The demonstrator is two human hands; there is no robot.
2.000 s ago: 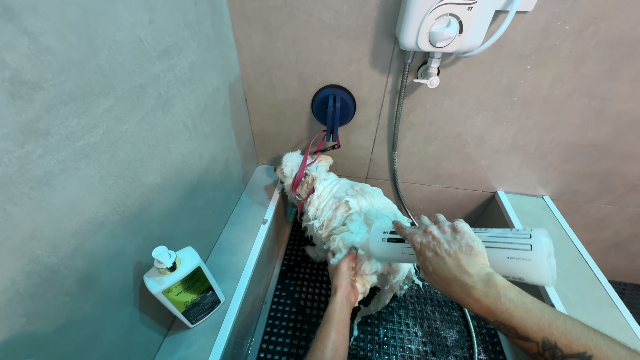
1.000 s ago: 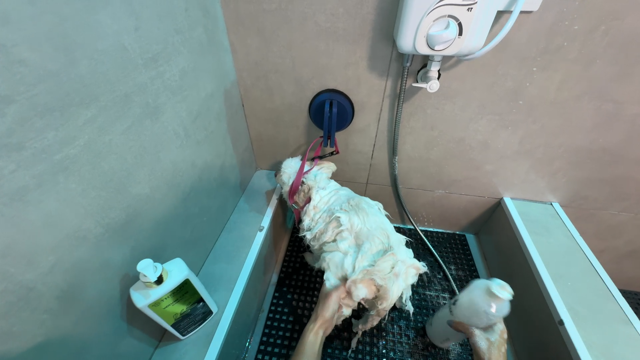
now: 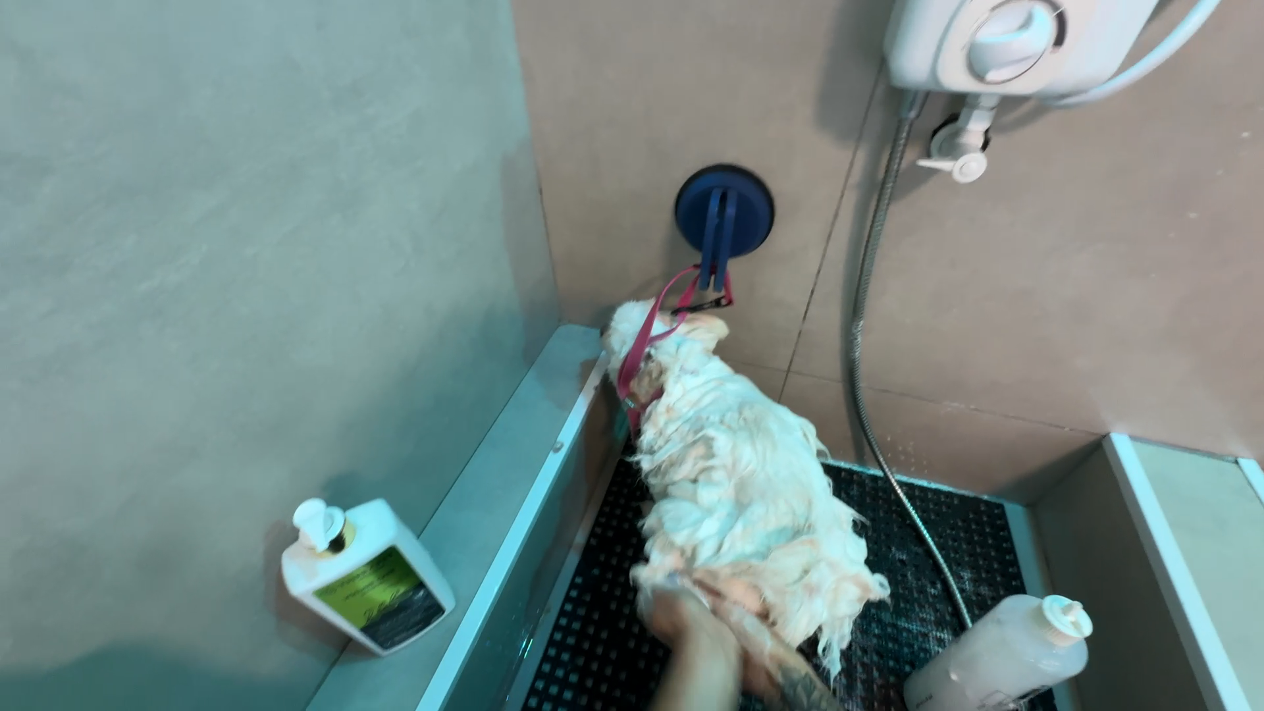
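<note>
A wet, lathered white dog (image 3: 741,474) stands in the tub with its head at the left rear corner. A pink leash (image 3: 642,346) runs from its neck to a blue suction-cup holder (image 3: 724,225) on the wall. Both hands are at the dog's hindquarters: my left hand (image 3: 681,612), blurred, and my right hand (image 3: 746,632) close beside it, their fingers partly hidden in the fur and lather. A translucent plastic bottle (image 3: 997,652) stands on the black mat at the lower right, touched by neither hand.
A white pump bottle (image 3: 367,578) stands on the left ledge (image 3: 494,474). The black perforated mat (image 3: 889,533) covers the tub floor. A metal shower hose (image 3: 861,326) hangs from the white water heater (image 3: 1017,44). The tub's right wall (image 3: 1145,553) rises beyond the bottle.
My right hand held the translucent bottle over the dog, then lowered it to the lower right. It has let go and moved left to the dog's hindquarters, beside my left hand.
</note>
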